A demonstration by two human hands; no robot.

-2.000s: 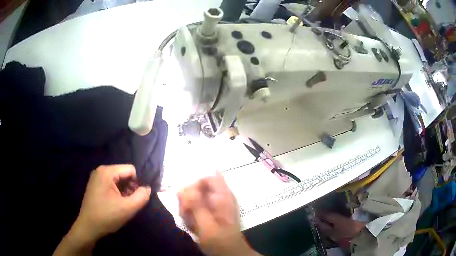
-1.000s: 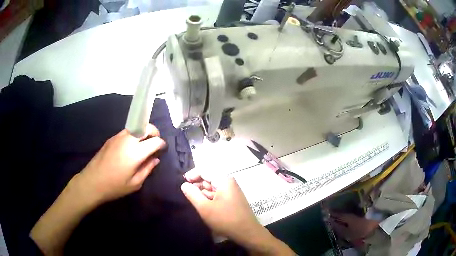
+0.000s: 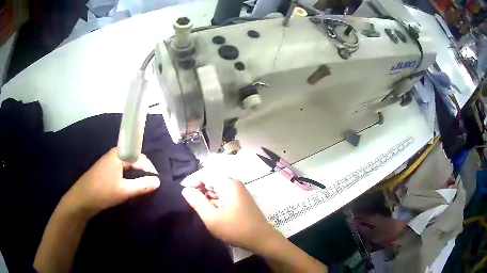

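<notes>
A dark garment (image 3: 107, 218) lies in a large heap left of and in front of the off-white sewing machine (image 3: 288, 80). My left hand (image 3: 109, 184) pinches a fold of the dark cloth between thumb and fingers, partly behind the white paddle-like bar (image 3: 132, 120). My right hand (image 3: 224, 205) is at the cloth's right edge, below the needle area, with thumb and fingertips together. Glare hides whether it holds cloth or thread. The presser foot area (image 3: 200, 146) is in bright light, and a small dark flap of cloth lies just left of it.
Thread snips (image 3: 288, 169) with pink and black handles lie on the machine bed right of the needle. A small dark block (image 3: 352, 138) sits farther right. A printed scale (image 3: 342, 184) runs along the table's front edge. Fabric scraps (image 3: 427, 213) are heaped lower right.
The view has shifted, with the machine now farther left and slightly higher. My left hand has moved from the front edge up beside the paddle-like bar. My right hand has moved closer to the needle area.
</notes>
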